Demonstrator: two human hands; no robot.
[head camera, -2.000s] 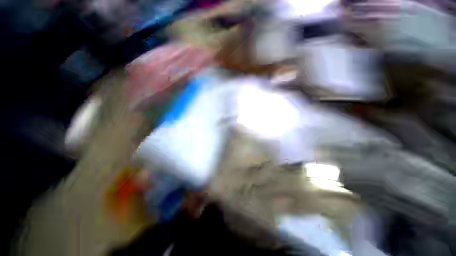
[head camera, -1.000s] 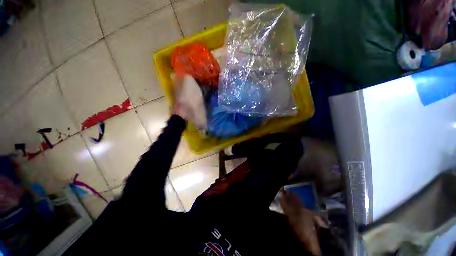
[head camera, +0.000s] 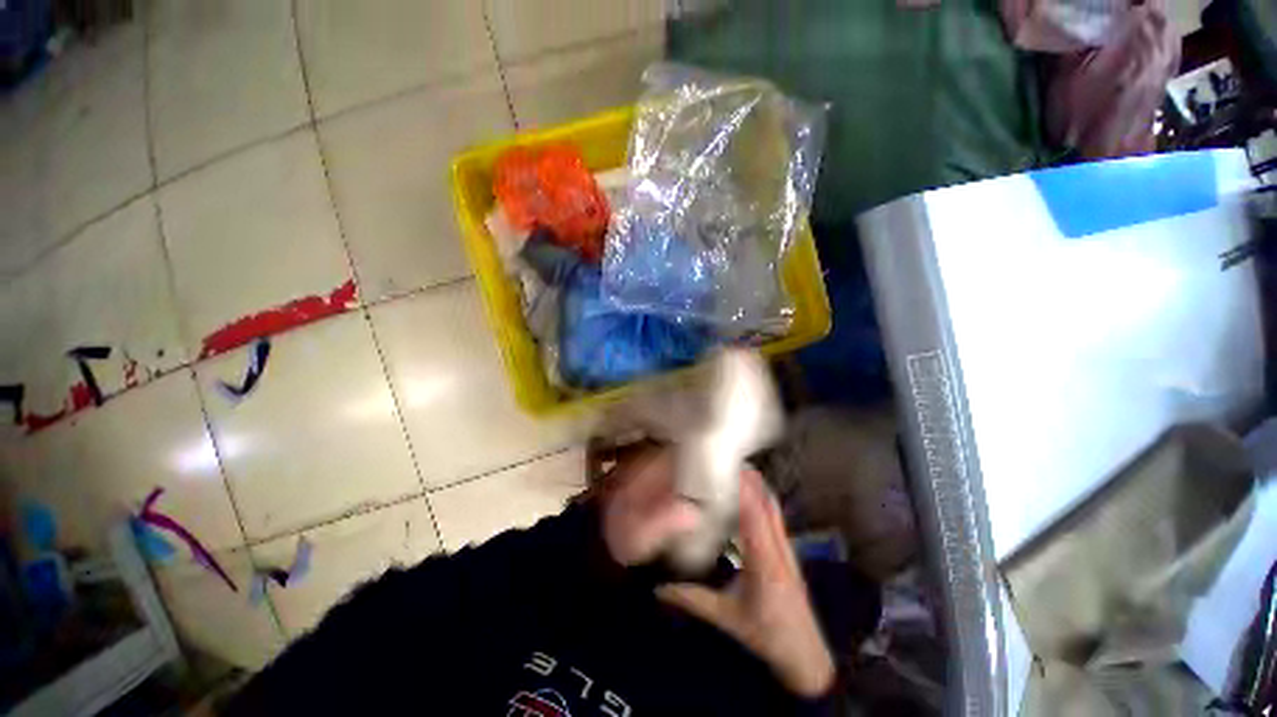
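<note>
A pale, whitish piece (head camera: 731, 427), blurred by motion, is held in front of my body near the crate's lower edge. My left hand (head camera: 649, 507) is closed on its lower part. My right hand (head camera: 768, 595) is beside it with thumb and fingers spread around the lower end; contact is unclear. The yellow crate (head camera: 493, 301) stands on the floor, holding an orange bag (head camera: 550, 193), a blue bag (head camera: 623, 336) and a clear plastic bag (head camera: 714, 196).
At right is a white table (head camera: 1106, 322) with a blue strip (head camera: 1127, 193) and beige cloth (head camera: 1134, 546). Green cloth (head camera: 854, 98) and pink cloth (head camera: 1113, 91) lie behind. The tiled floor (head camera: 238, 462) has red marks and scraps. A pale frame (head camera: 133, 602) is lower left.
My left hand has moved right and down from the crate's left side with the pale piece. My right hand has come up beside it. More of the table now shows.
</note>
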